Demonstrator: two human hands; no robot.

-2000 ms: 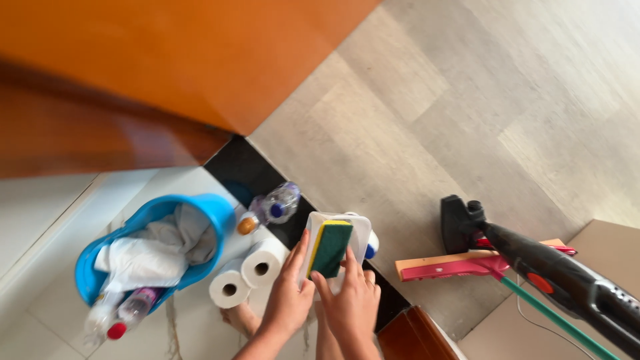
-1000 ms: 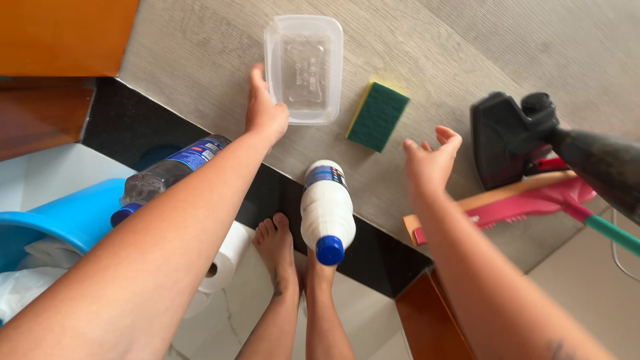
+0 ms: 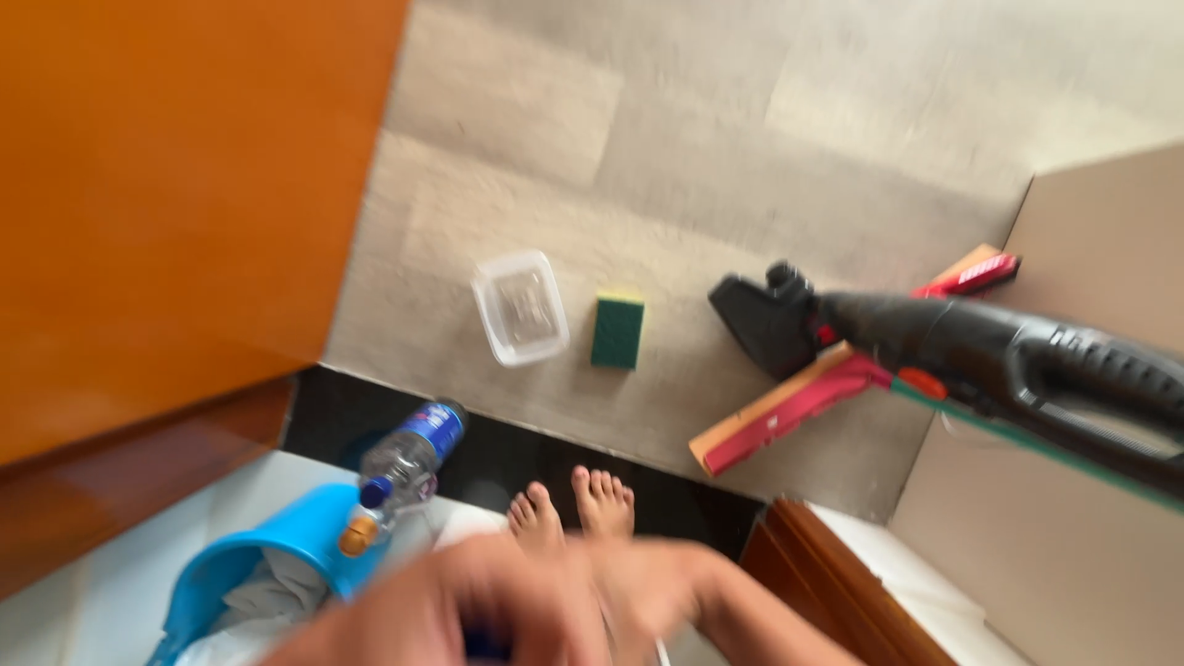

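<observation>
Blurred by motion, my left hand (image 3: pixel 504 592) and my right hand (image 3: pixel 647 583) come close together at the bottom centre, above my feet. A dark blue patch shows below the fingers; what it belongs to, and whether either hand grips it, cannot be told. Beyond them on the wood-look floor lies a clear plastic container (image 3: pixel 523 310), its open side up. To its right, apart from it, is a sponge (image 3: pixel 617 333) with its dark green scouring side up and a yellow edge showing.
Plastic bottles, one with a blue label (image 3: pixel 433 427), one with an orange cap (image 3: pixel 359 535), lie beside a blue tub (image 3: pixel 305 518) holding white cloth or bags. A black vacuum cleaner (image 3: pixel 888 324) crosses a red squeegee (image 3: pixel 795 416) at right. An orange-brown wooden panel (image 3: pixel 185 185) stands left.
Two seconds ago my hands held the container and sponge; one second ago both lay on the floor. My hands have since drawn back and together. The white blue-capped bottle near my feet no longer shows plainly.
</observation>
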